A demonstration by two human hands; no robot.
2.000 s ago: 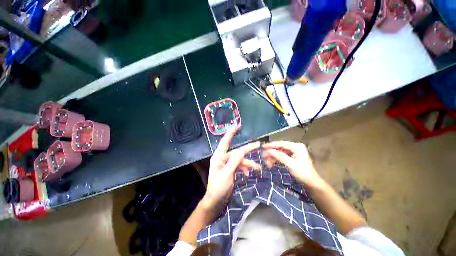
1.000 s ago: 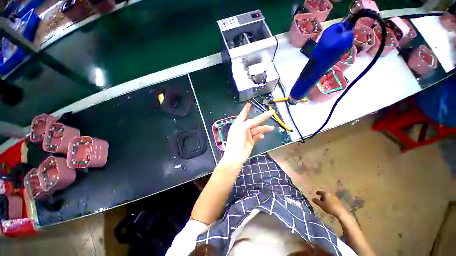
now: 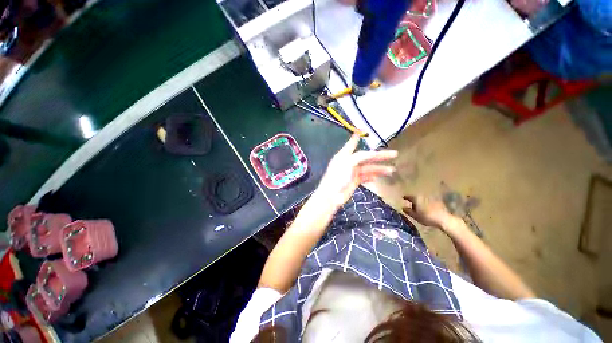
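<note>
My left hand [image 3: 349,173] is over the bench's front edge, fingers spread and pointing right, with nothing seen in it. My right hand [image 3: 427,212] is low, over the floor to the right of my lap, fingers partly curled; nothing shows in it. A pink housing [image 3: 279,161] with a green LED ring inside its rim stands open side up on the dark-green bench, left of my left hand and not touching it. Yellow-handled cutters [image 3: 346,120] lie just beyond my left fingertips.
A grey-white metal box [image 3: 292,63] and a blue electric tool [image 3: 377,40] with a black cable [image 3: 417,87] stand behind. Black square frames [image 3: 228,191] lie left. Several pink housings [image 3: 88,244] stand at the left end. A red stool [image 3: 530,94] is right.
My left hand has moved off the pink housing, which it partly covered, towards the bench's front edge. My right hand, earlier near my left, is now lower right. The view has shifted and turned.
</note>
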